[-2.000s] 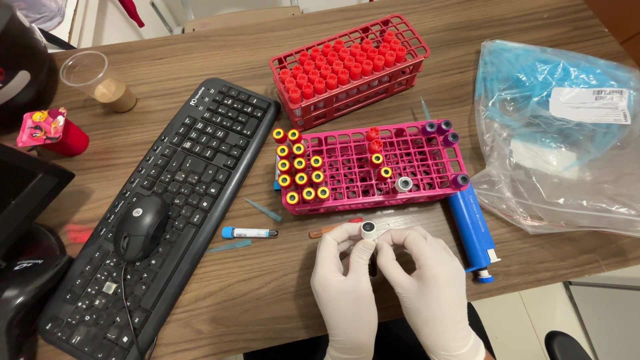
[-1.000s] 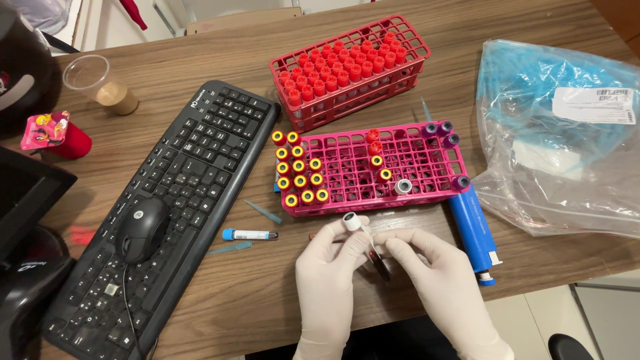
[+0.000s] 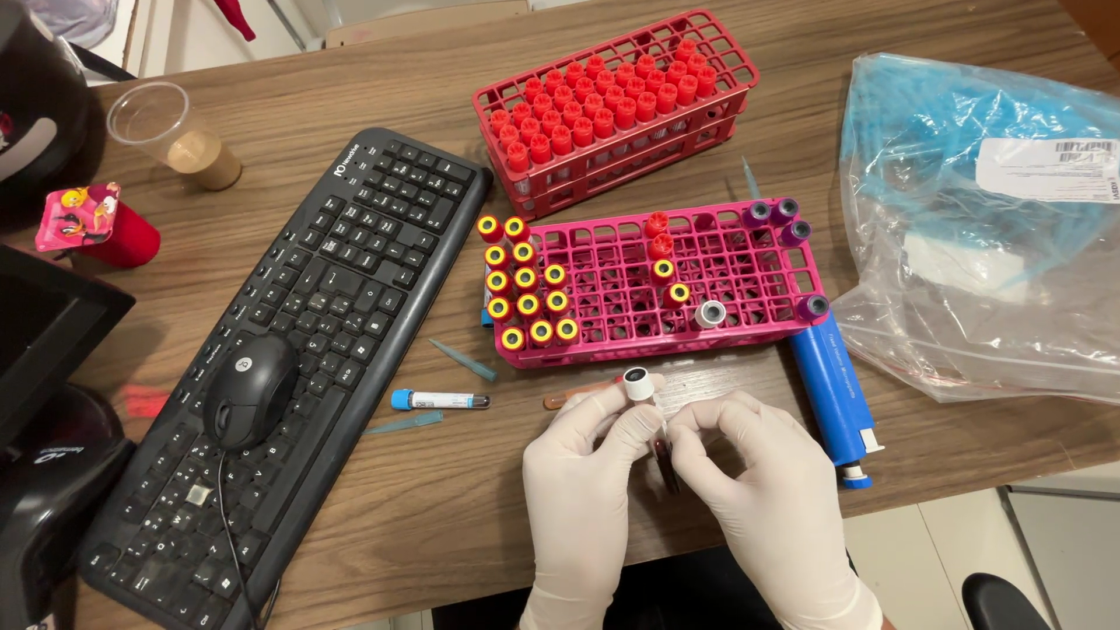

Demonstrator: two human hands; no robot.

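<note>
My left hand [image 3: 591,446], in a white glove, holds a blood collection tube with a white-rimmed cap [image 3: 638,383] near the desk's front edge. Dark red content shows in its lower part. The gloved fingertips of my right hand [image 3: 744,455] are pinched at the side of that tube; whether they grip it or a label is hidden. Just beyond stands a magenta tube rack [image 3: 604,354] with yellow-ringed, red, purple and white-capped tubes. A blue-capped tube [image 3: 442,400] lies left of my hands. An orange-brown tube [image 3: 569,398] is partly behind my left fingers.
A red rack [image 3: 612,179] of red-capped tubes stands behind. A blue micropipette [image 3: 827,385] and a plastic bag [image 3: 945,289] lie right. Pipette tips [image 3: 464,360] lie near the keyboard [image 3: 350,289] and mouse [image 3: 251,389]. A plastic cup [image 3: 206,157] and red pot [image 3: 127,236] stand left.
Between two seconds and one second ago both hands shifted slightly left and the held tube's dark lower part came into view. Since then my right fingertips have come closer to the tube.
</note>
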